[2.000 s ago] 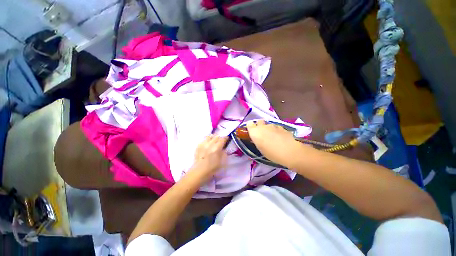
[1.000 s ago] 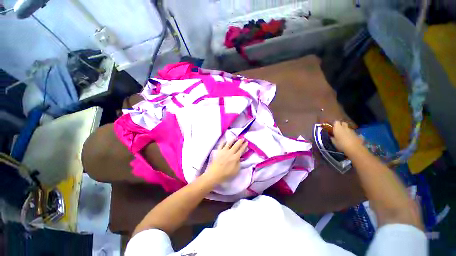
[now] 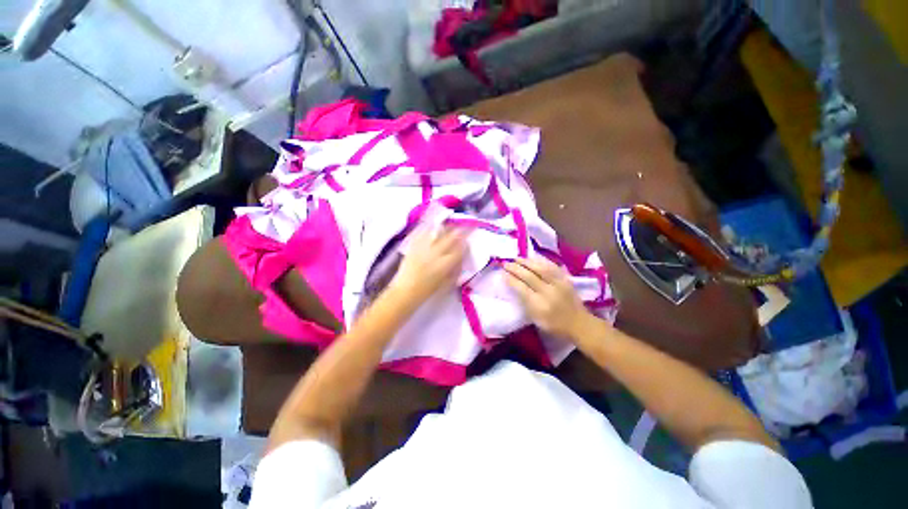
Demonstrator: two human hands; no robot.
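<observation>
The garment piece (image 3: 383, 214), pale lilac-white cloth with bright pink strips and panels, lies in a crumpled pile over the table and the rounded board. My left hand (image 3: 434, 260) grips a fold of the pale cloth near the pile's middle. My right hand (image 3: 543, 294) is on the cloth just to the right, its fingertips pinching the cloth by a pink strip. The steam iron (image 3: 665, 254), with a silver pale-rimmed plate and orange-brown handle, rests on the brown table to the right, touched by neither hand.
The brown ironing table cover (image 3: 597, 129) lies under everything. The rounded padded board (image 3: 214, 293) juts left. A second iron (image 3: 121, 395) sits at far left by the cream side board (image 3: 139, 288). A wrapped hose (image 3: 832, 149) hangs at right above a blue basket (image 3: 876, 383) with white scraps.
My right hand has let go of the iron, which stands on the table, and has moved left onto the cloth. My left hand has shifted slightly up, and the front of the garment is refolded.
</observation>
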